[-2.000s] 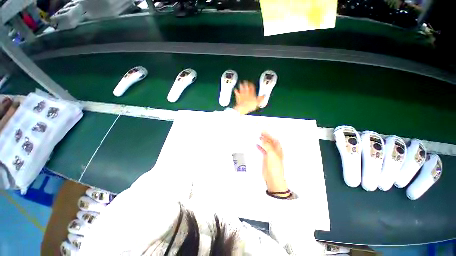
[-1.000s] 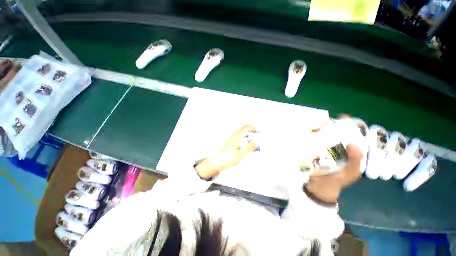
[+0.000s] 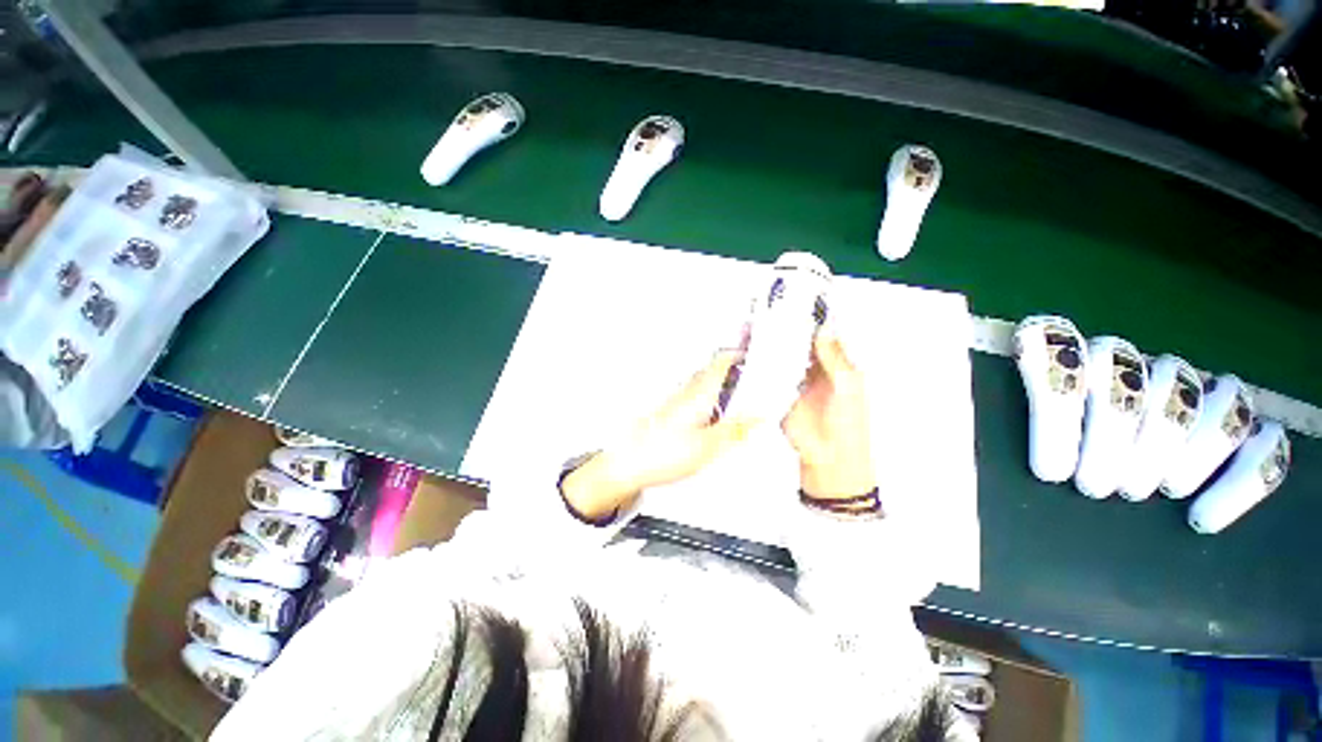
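Note:
A white infrared thermometer [image 3: 780,336] is held upright over the white work mat [image 3: 899,355], its rounded head pointing away from me. My left hand [image 3: 674,435] grips its lower left side. My right hand [image 3: 834,420] is at its lower right side, with the fingers against it. The small grey-blue label seen earlier on the mat cannot be made out now; the hands may hide it.
Several thermometers [image 3: 1113,413] stand in a row at the right. Three more ride the green belt [image 3: 768,174]. A translucent parts tray [image 3: 109,297] is at the left. A carton [image 3: 174,544] of thermometers with pink material sits below left; another carton is below right.
My right hand has brought a thermometer from the right to the middle of the mat, and my left hand now grips it too. The view has shifted slightly.

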